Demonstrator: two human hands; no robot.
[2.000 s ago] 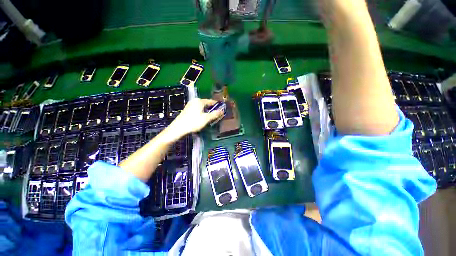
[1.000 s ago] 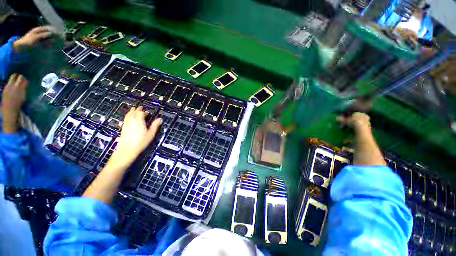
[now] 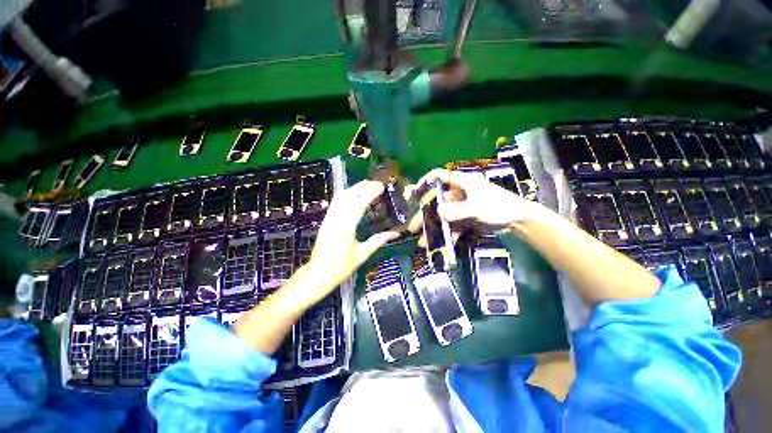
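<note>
My right hand [image 3: 478, 201] holds a display module [image 3: 437, 232] upright by its upper part, just right of the press fixture. My left hand [image 3: 339, 232] is at the fixture, thumb and fingers spread around another dark module [image 3: 394, 201]; whether it grips that module is unclear. The fixture is mostly hidden by my hands. The green hand press [image 3: 383, 101] stands above and behind them. Stacked modules [image 3: 392, 320] lie in front, with a second stack [image 3: 443, 309] and a third [image 3: 495, 281] to their right.
A black blister tray [image 3: 212, 275] with modules and grid-patterned parts lies left. Another filled tray [image 3: 656, 190] lies right, with whitish film [image 3: 554, 182] along its edge. Loose modules [image 3: 245, 145] lie along the far green strip. The metal press lever [image 3: 461, 34] rises behind.
My left hand has moved from the left tray to the fixture. My right hand has come down from the press lever and now holds a module. The view has turned back to centre.
</note>
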